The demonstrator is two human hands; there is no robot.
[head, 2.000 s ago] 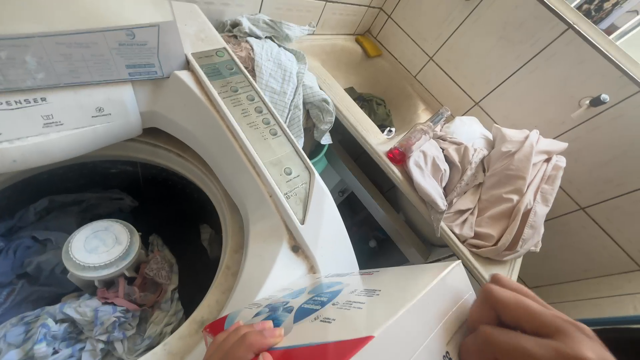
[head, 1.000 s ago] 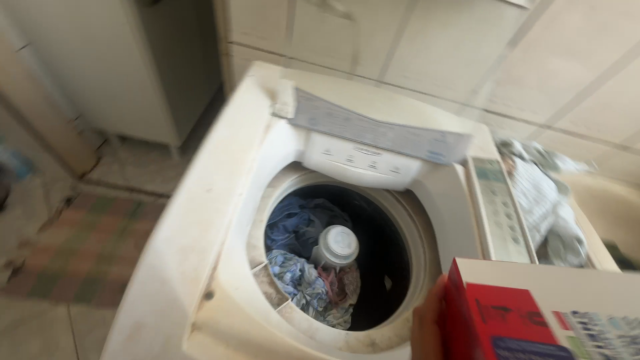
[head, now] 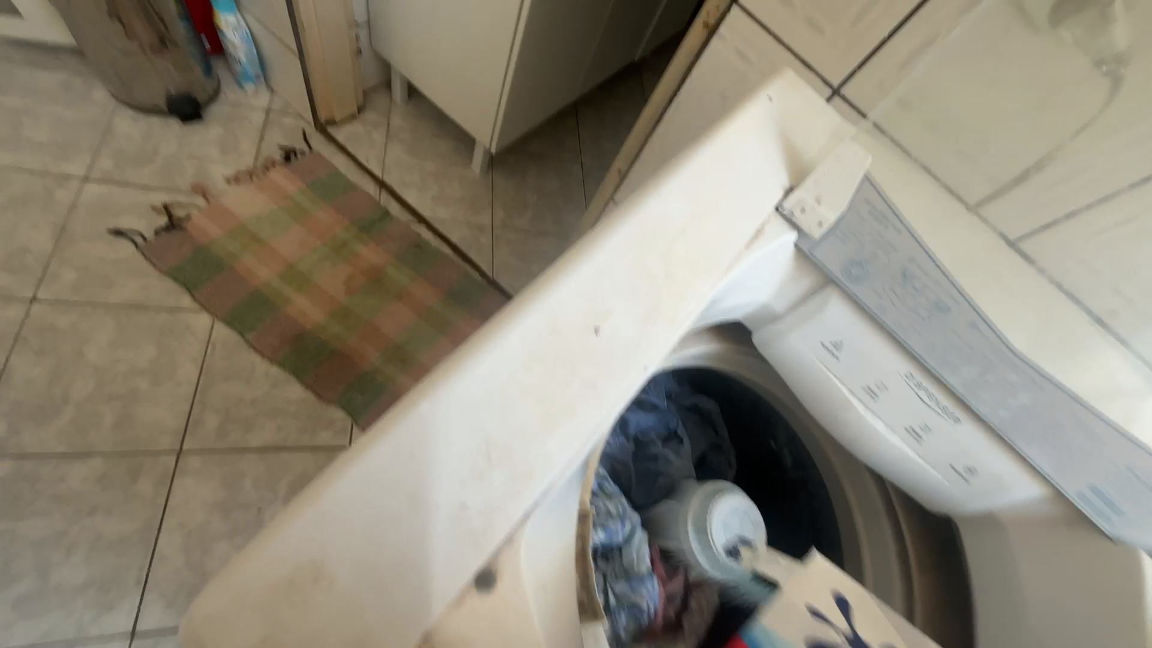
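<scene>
The top-loading washing machine (head: 432,432) stands with its lid up, and its drum holds blue garments (head: 652,441), a blue and white patterned cloth (head: 621,558) and a dark reddish cloth (head: 684,598). A white agitator cap (head: 724,526) rises among the clothes. Over the drum at the bottom edge shows a corner of a cardboard box (head: 832,607), partly cut off by the frame. Neither my left hand nor my right hand is visible, so what holds the box cannot be seen.
A plaid woven rug (head: 333,279) lies on the tiled floor left of the machine. Beyond it are a white cabinet (head: 450,63) on short legs, a bin (head: 144,54) and a blue bottle (head: 238,45). A tiled wall (head: 1008,117) runs behind the machine.
The view has swung far to the left. Both hands, seen at the box two seconds ago, are out of frame, and the box now shows over the drum at the bottom.
</scene>
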